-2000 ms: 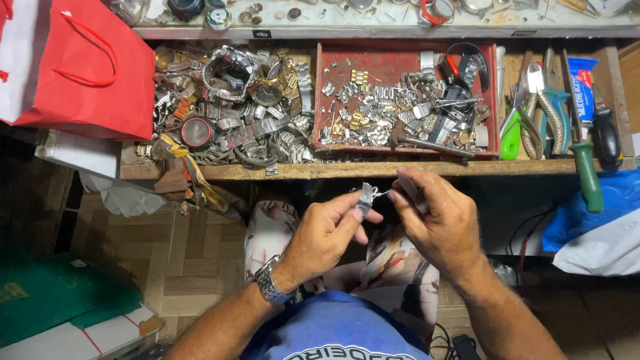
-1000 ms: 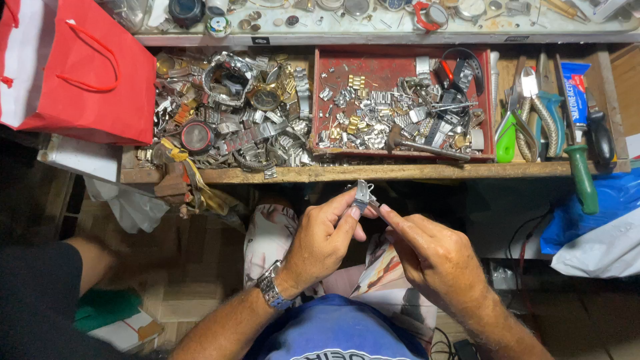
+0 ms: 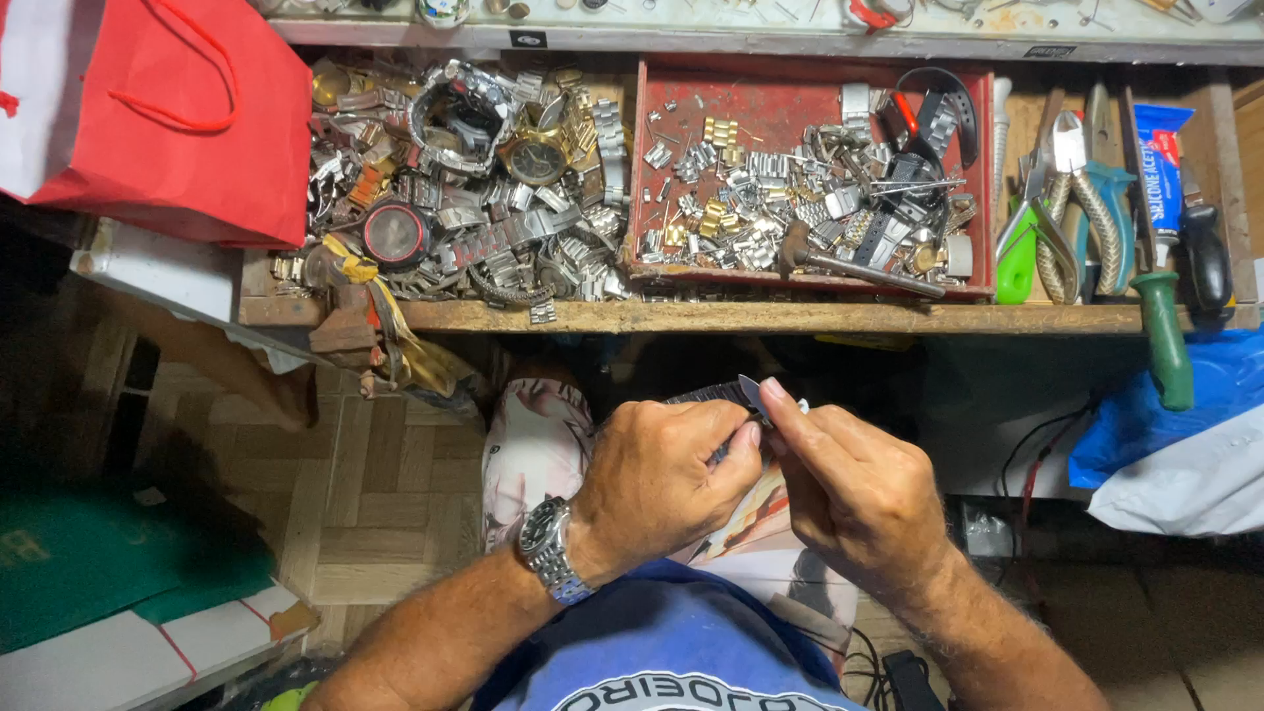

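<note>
Above my lap both hands meet. My left hand [image 3: 671, 474], a steel wristwatch [image 3: 553, 548] on its wrist, is closed around a dark metal watch band [image 3: 711, 393], most of it hidden by the fingers. My right hand [image 3: 859, 484] pinches a small pointed metal blade [image 3: 750, 391] between thumb and index finger, its tip up beside the band. A small whitish piece shows just behind the right fingers; what it is cannot be told.
An open wooden drawer [image 3: 592, 316] holds piled watch bands [image 3: 494, 237], a red tray [image 3: 815, 276] with loose links and a small hammer [image 3: 869, 272], then pliers [image 3: 1076, 217]. A green-handled tool [image 3: 1163, 336] overhangs its edge. A red bag [image 3: 197, 128] stands left.
My left hand has turned knuckles-up over the band, and the right hand has shifted its hold on the blade. The other person's dark sleeve at the left has gone; a bare limb shows there now.
</note>
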